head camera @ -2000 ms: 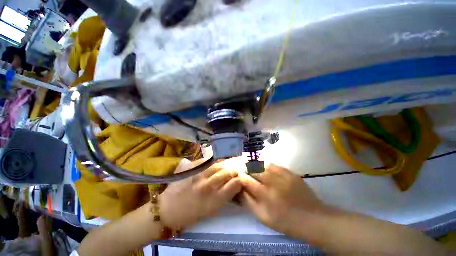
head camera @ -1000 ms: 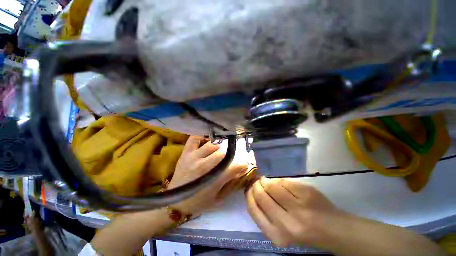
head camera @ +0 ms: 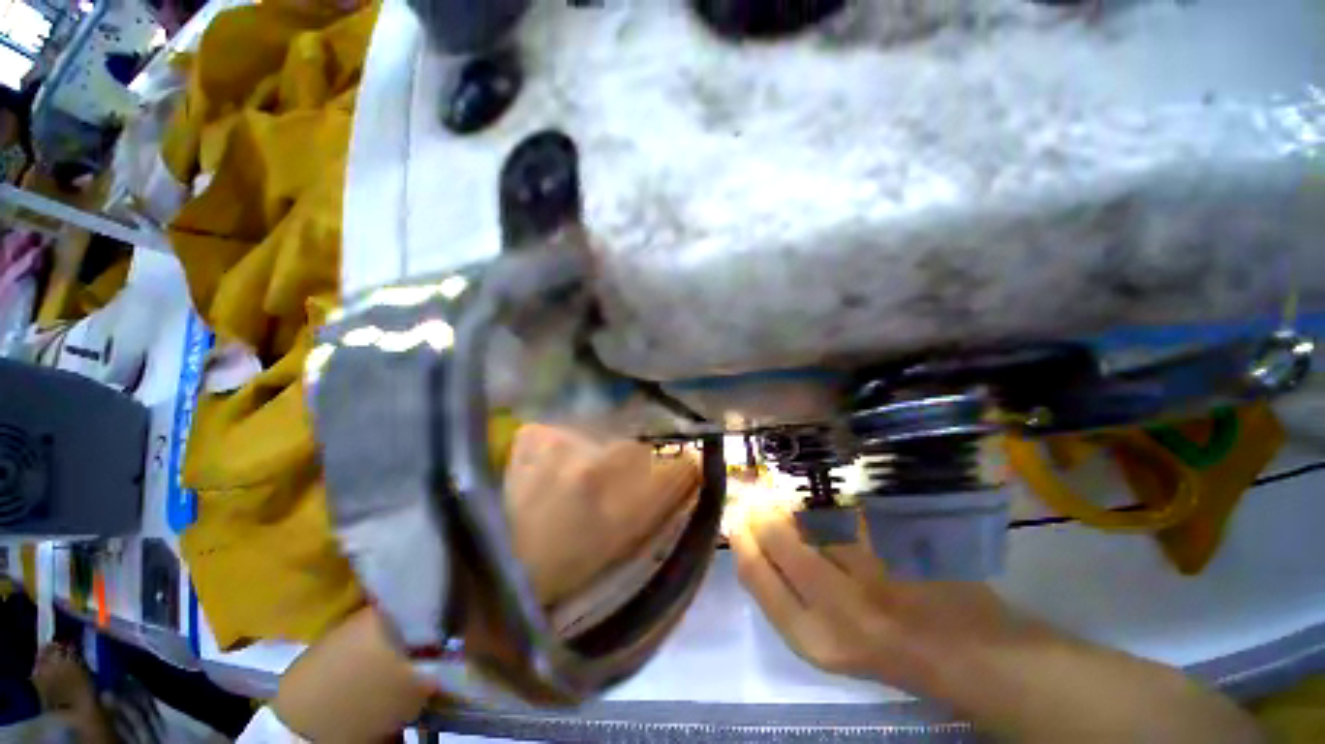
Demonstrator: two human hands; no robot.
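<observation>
My left hand (head camera: 589,516) is partly hidden behind the shiny curved thread take-up guard (head camera: 400,480), its fingers towards the needle area. My right hand (head camera: 843,596) lies just right of it, fingertips in the bright light by the presser foot (head camera: 825,512). The cloth at the fingertips is lost in glare, so what each hand holds cannot be told. The white sewing machine head (head camera: 872,175) fills the top, with the thread tension assembly (head camera: 930,451) in front of it.
Mustard fabric (head camera: 269,480) is heaped at the left. Shears with a yellow handle loop (head camera: 1090,494) and a green one lie on a mustard scrap (head camera: 1213,516) at the right. The table's grey front edge (head camera: 814,720) runs below. A person's hand (head camera: 66,683) shows at lower left.
The view has come closer to the machine head and guard. My right fingertips have moved from the cloth edge before the needle up to the presser foot area. The guard now covers more of my left hand.
</observation>
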